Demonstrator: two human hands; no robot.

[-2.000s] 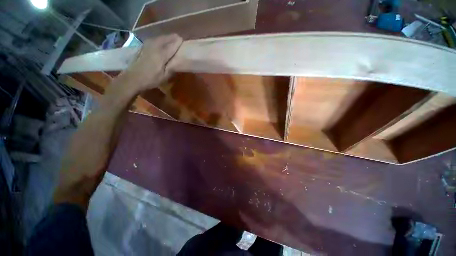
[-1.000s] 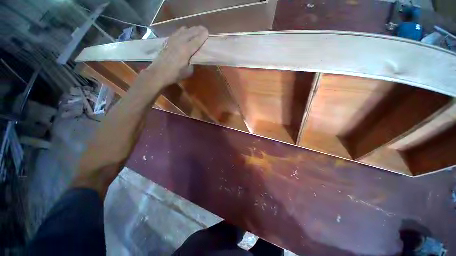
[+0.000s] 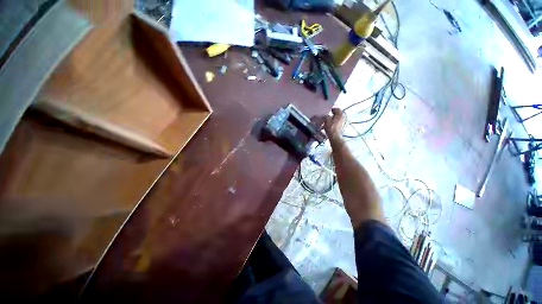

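Note:
The dark nailer (image 3: 291, 129) lies on the dark red-brown worktable (image 3: 199, 196) near its right edge, with a line at its handle end. My right hand (image 3: 334, 124) is at the nailer's right end, just past the table edge, with its fingers curled towards it. Whether they grip it is too small and blurred to tell. The wooden carcass (image 3: 136, 127) with reddish-brown compartments and a pale curved edge stands at the left, cut off by the frame. My left hand is not in view.
A white sheet (image 3: 213, 22), a yellow piece (image 3: 218, 49), dark hand tools (image 3: 321, 68) and a yellow bottle (image 3: 355, 40) with a long nozzle lie at the table's far end. Hoses (image 3: 389, 98) coil on the pale floor. Wood strips (image 3: 423, 252) are at lower right.
The view has swung right to the table's end. My left hand, earlier on the carcass's pale edge, has left the picture. My right hand now shows at the nailer.

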